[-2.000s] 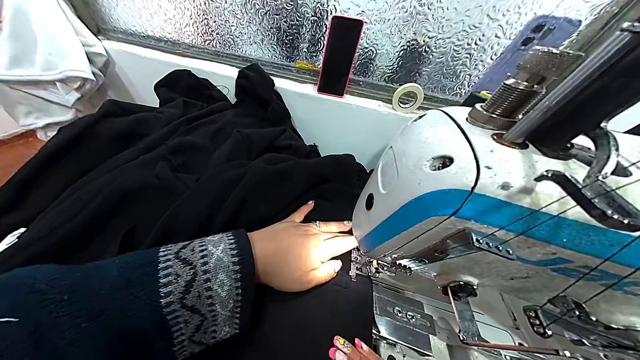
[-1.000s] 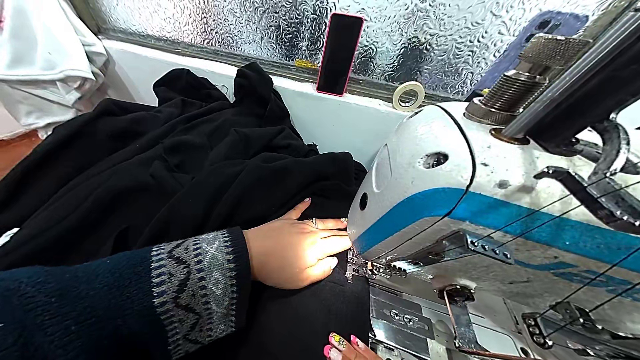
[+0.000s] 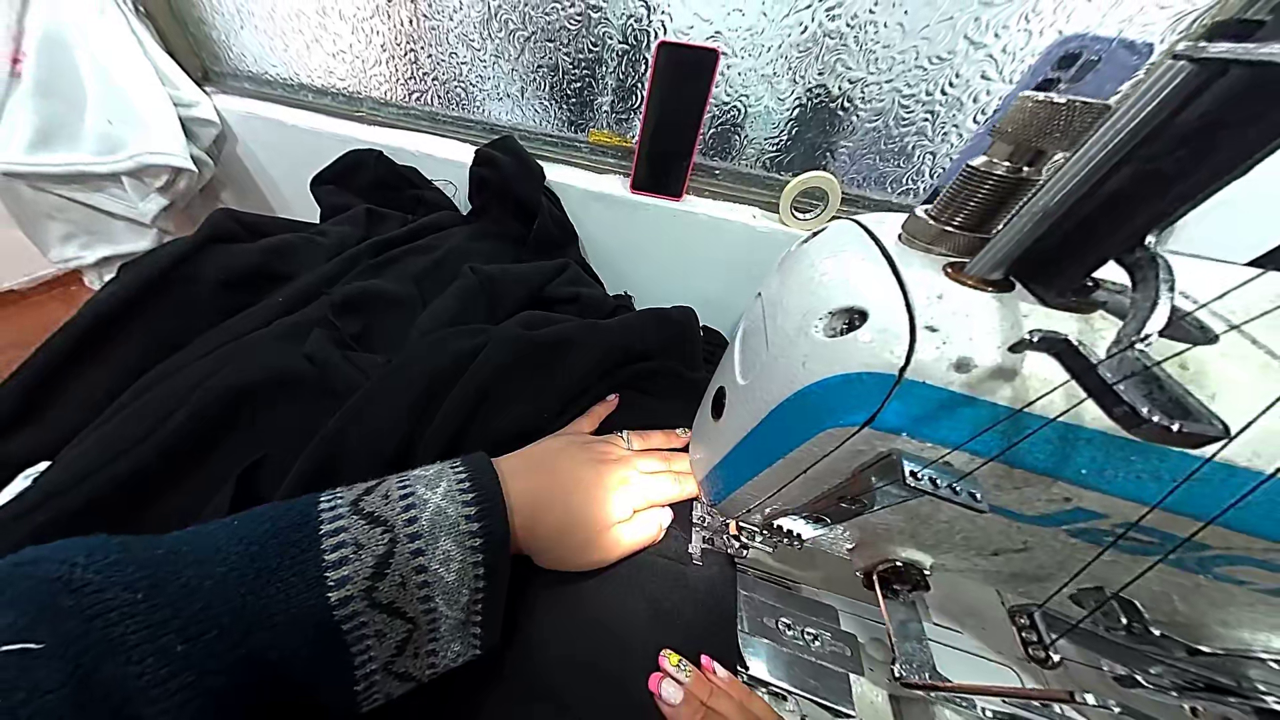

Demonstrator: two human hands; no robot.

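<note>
My left hand [image 3: 600, 492] lies flat on the black fabric [image 3: 420, 360], palm down, its fingertips beside the presser foot [image 3: 702, 532] of a white and blue industrial sewing machine [image 3: 830, 400]. A ring shows on one finger, and a knitted patterned cuff covers the wrist. At the bottom edge, only the fingers of my right hand [image 3: 705, 688] show, resting by the edge of the fabric near the metal plate [image 3: 800, 625]; the rest of that hand is out of view. The fabric runs under the presser foot and bunches up in folds to the left.
A phone with a pink edge [image 3: 675, 120] leans against the textured window, beside a roll of tape [image 3: 810, 200] on the white ledge. White cloth [image 3: 100, 130] hangs at the upper left. Threads and a metal thread guide [image 3: 1120, 385] are at the right.
</note>
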